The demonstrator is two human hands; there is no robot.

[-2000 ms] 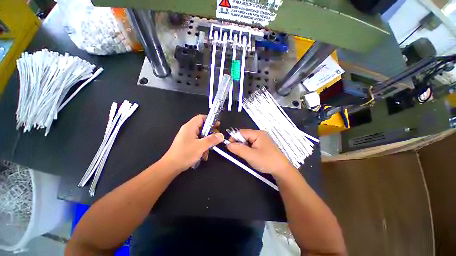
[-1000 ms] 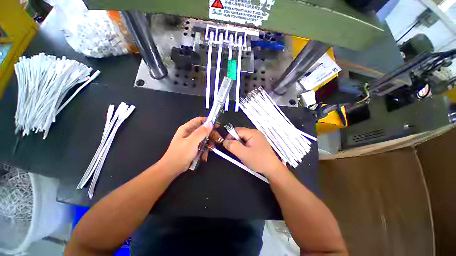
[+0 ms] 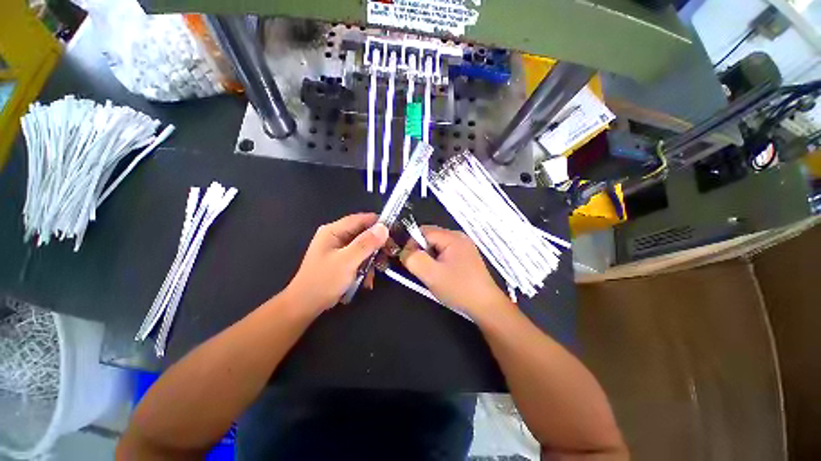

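My left hand (image 3: pixel 347 257) is closed on a narrow silver-grey loading bar (image 3: pixel 403 191), held tilted, its upper end towards the machine. My right hand (image 3: pixel 446 266) is beside it, pinching several small white cord ends (image 3: pixel 416 232); its fingertips are close to the bar, and whether they touch it is hard to tell. A white cord (image 3: pixel 419 286) runs from between the hands down to the right, partly under my right hand. A moulded set of parallel white cords (image 3: pixel 387 126), with a green tag (image 3: pixel 414 120), lies at the lower mould behind the bar.
White cords (image 3: pixel 500 225) lie right of my hands, a small bundle (image 3: pixel 187 261) left, a large fanned pile (image 3: pixel 81 167) far left. Steel columns (image 3: pixel 261 81) flank the plate (image 3: pixel 311 149) under the green platen (image 3: pixel 558 36). A clear bag (image 3: pixel 166 54), white tub (image 3: pixel 85 378) and cardboard box (image 3: pixel 684 351) stand around.
The bar's upper end has tilted further right. My right fingers have shifted slightly at the bar, and less of the cord below them shows. The whole view has shifted a little.
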